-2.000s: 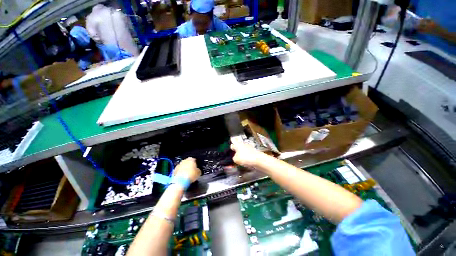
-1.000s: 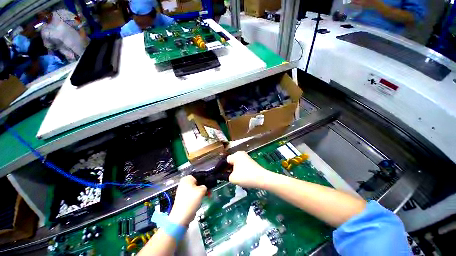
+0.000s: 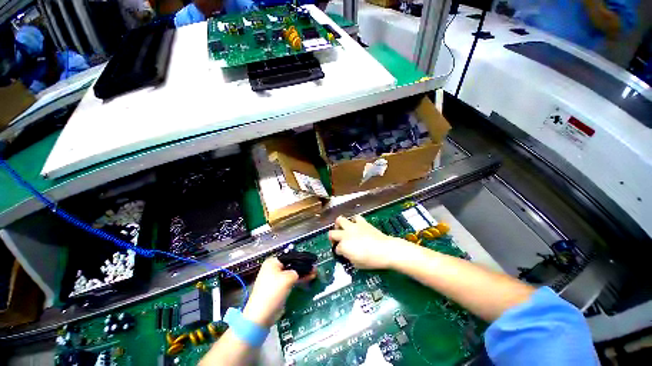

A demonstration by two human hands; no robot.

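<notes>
A large green circuit board point(image 3: 429, 336) with white patches lies on the conveyor in front of me. My right hand point(image 3: 361, 243) is over its upper left part, fingers pointing down close to the surface. A dark fingertip shows there; any part under it is hidden. My left hand point(image 3: 275, 286) is at the board's left edge, its fingertips in black coverings and curled together. A small shiny speck shows at these fingertips, too small to identify. A light blue wrist strap point(image 3: 247, 327) with a coiled blue cord is on my left wrist.
A second populated board point(image 3: 154, 322) lies to the left. Beyond the metal rail point(image 3: 400, 200) are a bin of white parts point(image 3: 107, 264), a bin of shiny small parts point(image 3: 204, 221), a narrow carton point(image 3: 289, 211) and a larger carton point(image 3: 386, 171). A shelf point(image 3: 179, 114) overhangs them.
My hands were at the bins, then close together over the board's upper edge. They are now apart, with my right hand lowered to the board and my left hand beside it.
</notes>
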